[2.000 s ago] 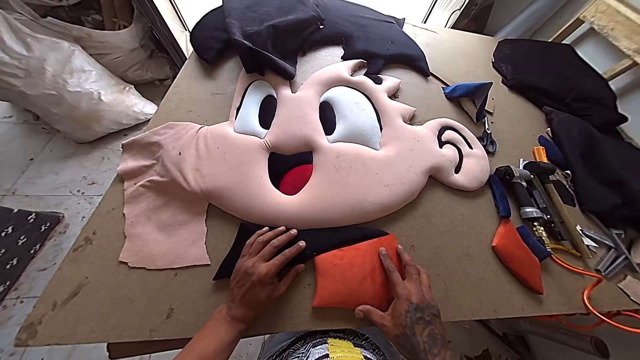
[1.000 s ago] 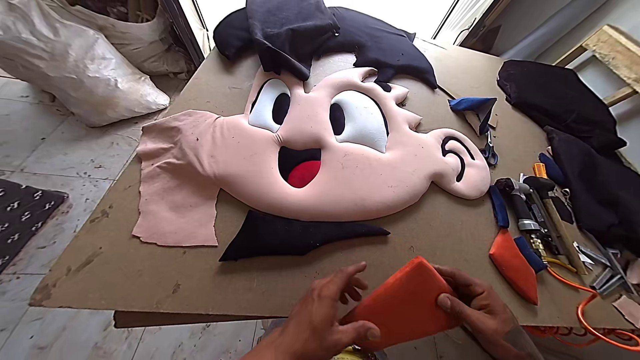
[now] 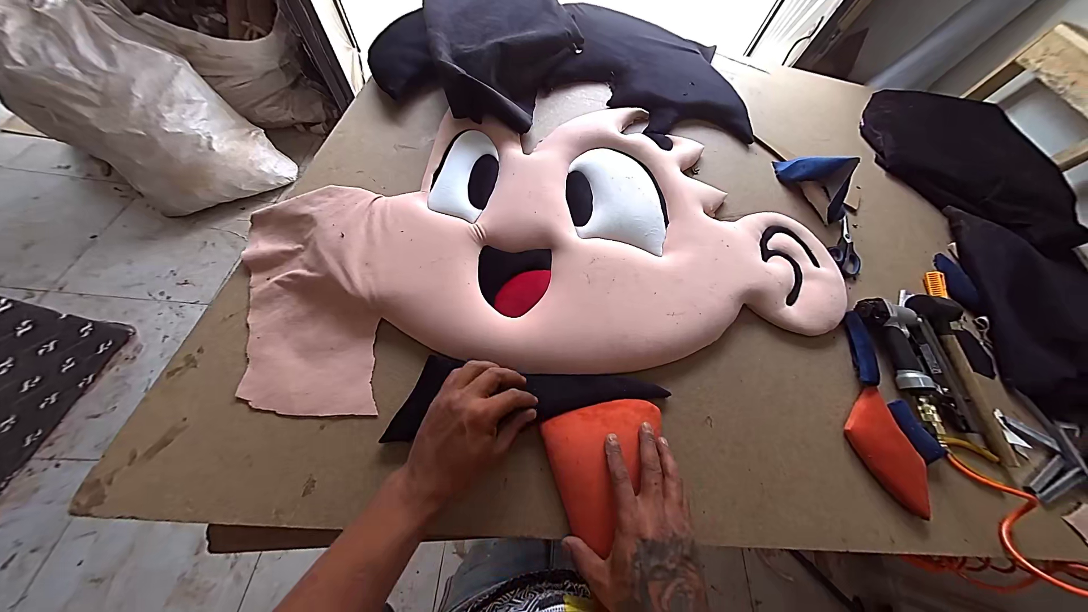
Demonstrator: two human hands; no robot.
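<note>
A padded, fabric-covered cartoon face (image 3: 544, 280) lies on a brown board, with loose pink fabric (image 3: 310, 340) at its left and dark fabric (image 3: 510, 59) over its top. Below the chin is a black fabric-covered piece (image 3: 586, 393); my left hand (image 3: 467, 421) rests on its left part, fingers bent. An orange padded piece (image 3: 586, 467) touches the black piece's lower edge. My right hand (image 3: 642, 510) lies on the orange piece's right side, fingers spread and thumb at its lower end.
Scissors (image 3: 846, 251), a blue fabric-covered piece (image 3: 818, 174), another orange piece (image 3: 888, 455), a pneumatic tool (image 3: 905, 348) and an orange air hose (image 3: 1003, 510) are on the right. Black fabric (image 3: 977, 161) lies behind them. A white sack (image 3: 144, 110) stands on the floor at left.
A second ago both hands held the orange piece up near the front edge; it now lies against the black piece, turned from its placement two seconds ago. My left hand is back on the black piece.
</note>
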